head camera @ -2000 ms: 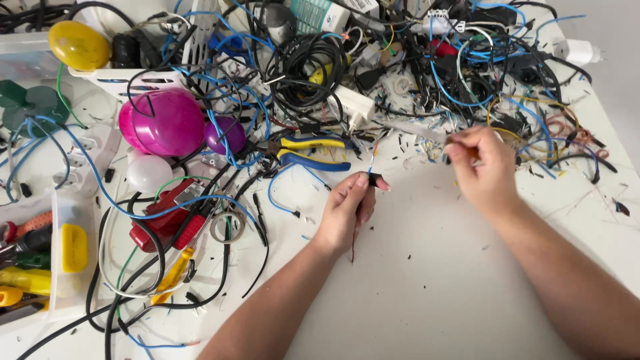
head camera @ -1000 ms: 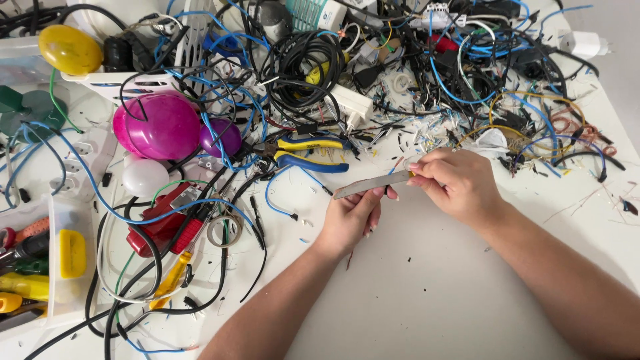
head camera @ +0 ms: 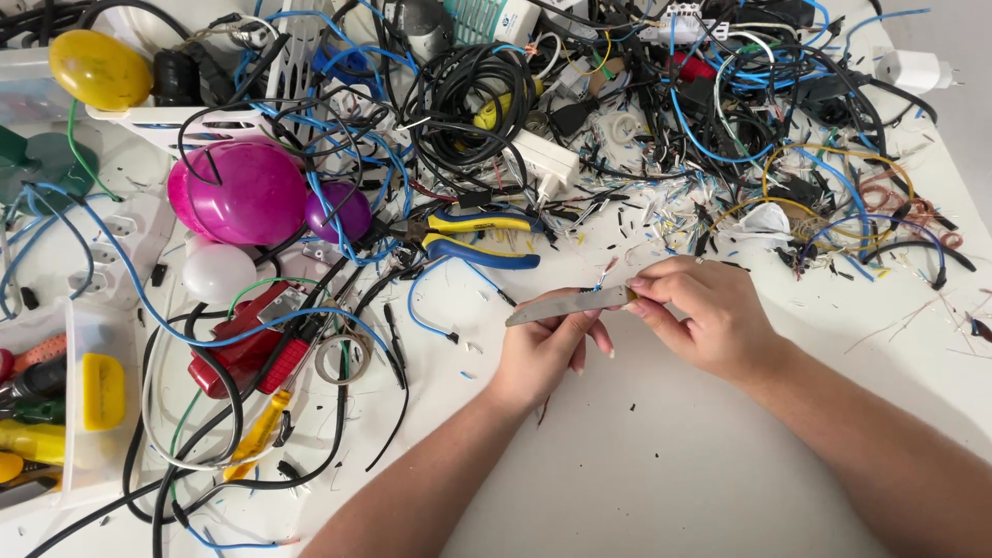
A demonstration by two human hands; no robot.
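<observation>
My right hand (head camera: 701, 314) grips a knife by its short yellowish handle end, between thumb and fingers. The knife's worn metal blade (head camera: 570, 305) points left and lies across the thumb and fingers of my left hand (head camera: 542, 345). Pinched in my left hand is a thin cable (head camera: 604, 275), its bared strands sticking up behind the blade and its other end showing below the palm. Most of the cable is hidden by the fingers. Pliers with blue and yellow handles (head camera: 484, 252) lie on the table just beyond my left hand.
A heap of black and blue cables (head camera: 473, 101), wire scraps (head camera: 659, 194) and a white adapter (head camera: 545, 159) spans the back. At left are a magenta plastic ball (head camera: 240, 192), a red tool (head camera: 244, 341), a tape roll (head camera: 342, 359), a yellow screwdriver (head camera: 260, 434) and a clear toolbox (head camera: 74, 480).
My right hand has moved left with the knife, from apart from my left hand to right beside it. The blade now lies over the left fingers.
</observation>
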